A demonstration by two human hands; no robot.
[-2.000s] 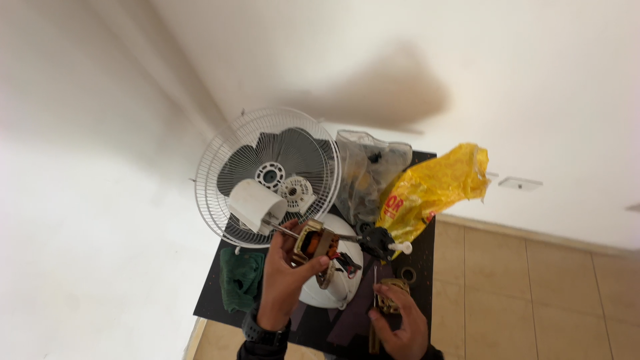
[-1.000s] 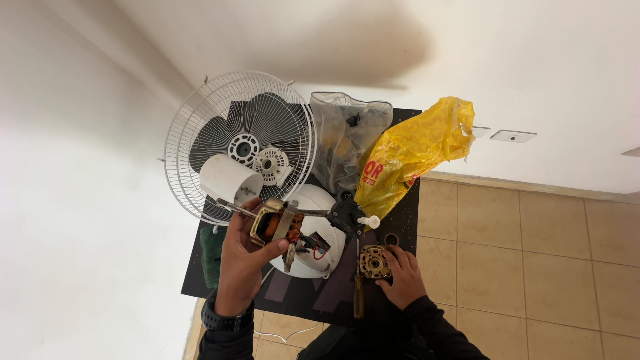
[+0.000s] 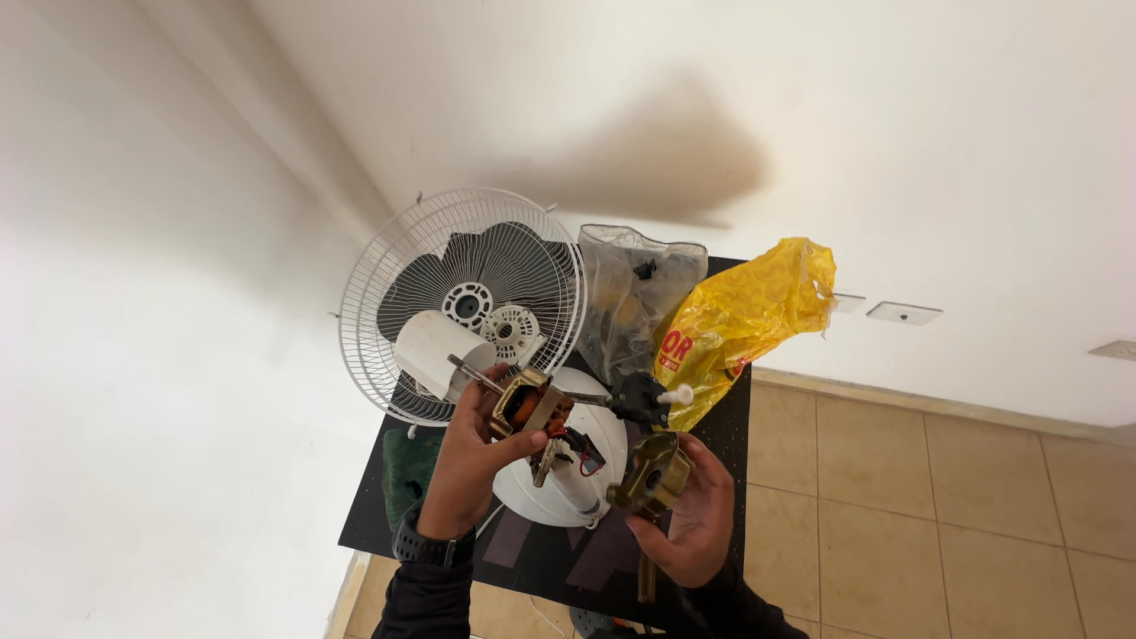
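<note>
My left hand (image 3: 479, 457) grips a fan motor (image 3: 525, 404) with copper windings, its steel shaft pointing up and left. Red and black wires hang from the motor over a white fan base (image 3: 532, 493). In my right hand (image 3: 697, 519) is a brass-coloured metal motor housing (image 3: 652, 477), tilted, held between thumb and fingers. A black gearbox (image 3: 639, 398) with a white knob (image 3: 679, 394) sits just above that housing, at the end of a rod beside the motor. Below the housing, the amber handle of a tool (image 3: 647, 577) shows on the black table.
At the left lie a white wire fan grille (image 3: 355, 355) with dark blades, a white plastic cover (image 3: 439, 351) and a round slotted part (image 3: 512, 331). Behind are a clear plastic bag (image 3: 612, 284) and a yellow bag (image 3: 754, 293). A green cloth (image 3: 408, 470) lies at the left edge.
My right hand has raised the brass-coloured housing from the table, where it lay one second ago, and turned it. My left hand keeps hold of the motor.
</note>
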